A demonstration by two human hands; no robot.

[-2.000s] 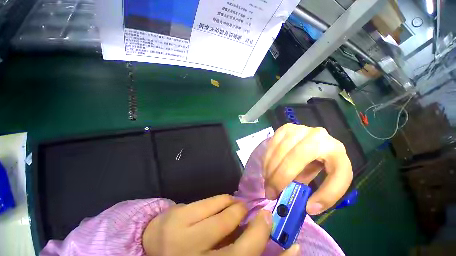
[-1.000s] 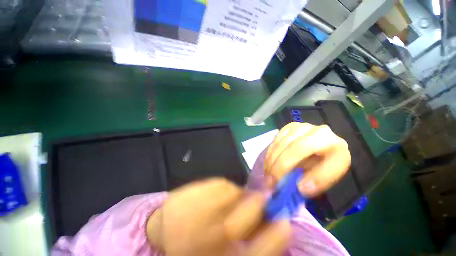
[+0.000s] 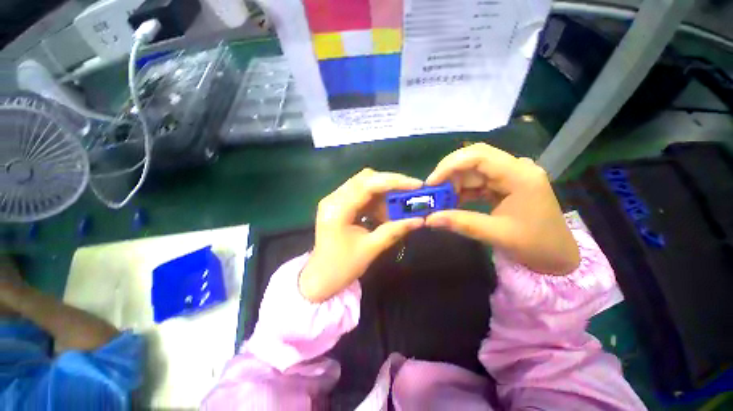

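Observation:
A blue mini camera unit is held level above the black tray, with its small lit screen facing me. My left hand grips its left end between thumb and fingers. My right hand grips its right end the same way. The colour chart sheet hangs behind the unit. A small silver wire loop shows on the tray below my hands. My sleeves cover much of the tray.
A blue bin lies on a pale mat at left, near a co-worker's blue sleeve. A white fan and clear plastic trays stand at upper left. A metal post and second black trays are at right.
The view has swung left, showing the fan and co-worker. Both hands have come up in front of the chart. The unit has turned from its lens face to its screen face and is now level.

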